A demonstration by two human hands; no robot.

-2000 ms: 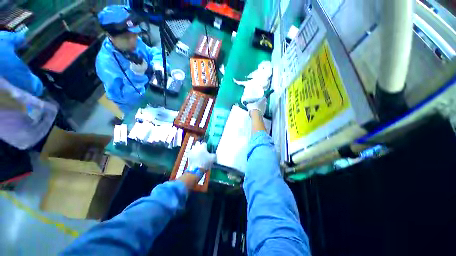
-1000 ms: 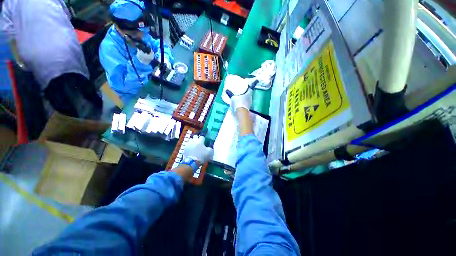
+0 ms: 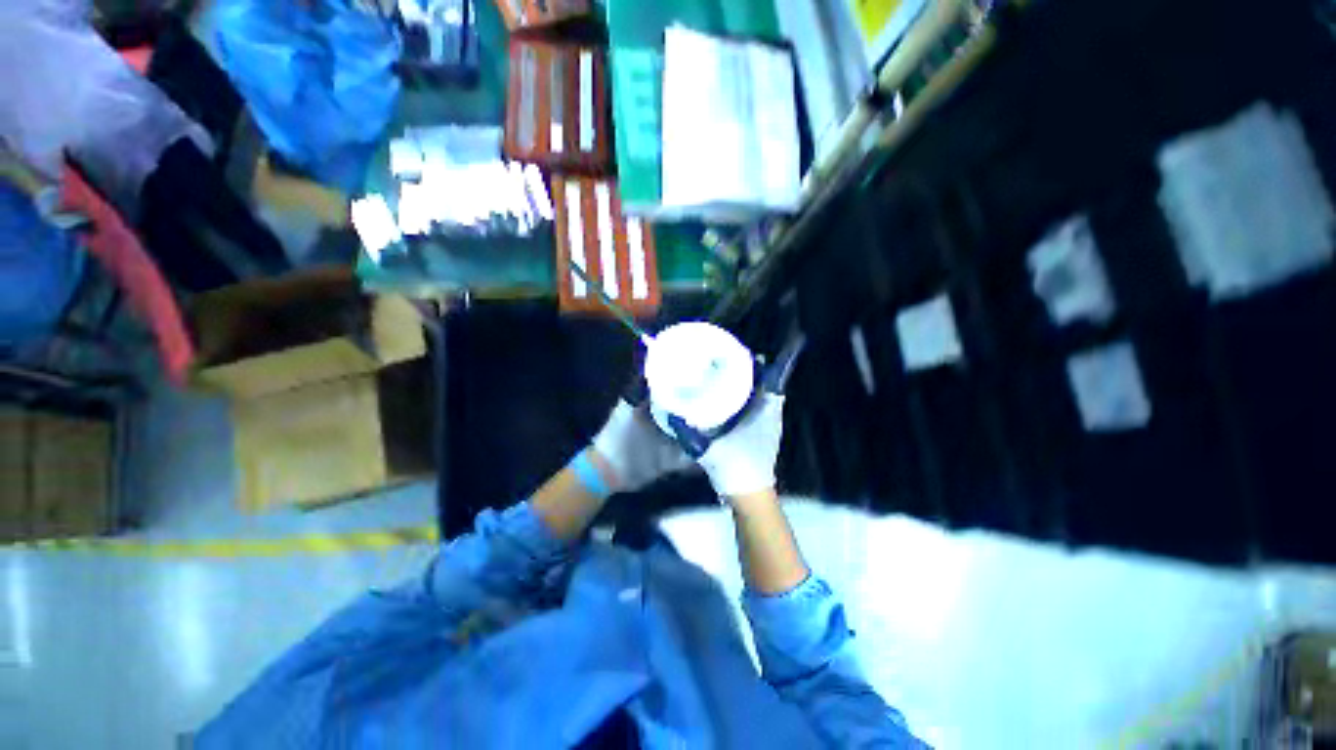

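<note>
A round white pot (image 3: 700, 375) is held in front of my body, off the bench. My right hand (image 3: 744, 440), gloved with dark fingertips, grips its right and near side. My left hand (image 3: 639, 443), also gloved, is at its lower left; its fingers are partly hidden by the pot. A thin stick (image 3: 613, 303) slants up and left from the pot's rim. Beyond the pot, an orange-brown fixture board (image 3: 572, 252) with rows of white parts lies at the bench's near edge. Another fixture board (image 3: 557, 106) lies behind it.
White sheets (image 3: 728, 125) lie on the green mat (image 3: 636, 135). A pile of white pieces (image 3: 466, 198) is left of the boards. An open carton (image 3: 303, 425) stands on the floor at left. A black surface with pale labels (image 3: 926, 333) is at right. People in blue (image 3: 315, 88) and lilac are upper left.
The view has swung down and back. Both hands have left the board and mat area and now hold the white pot close to my body.
</note>
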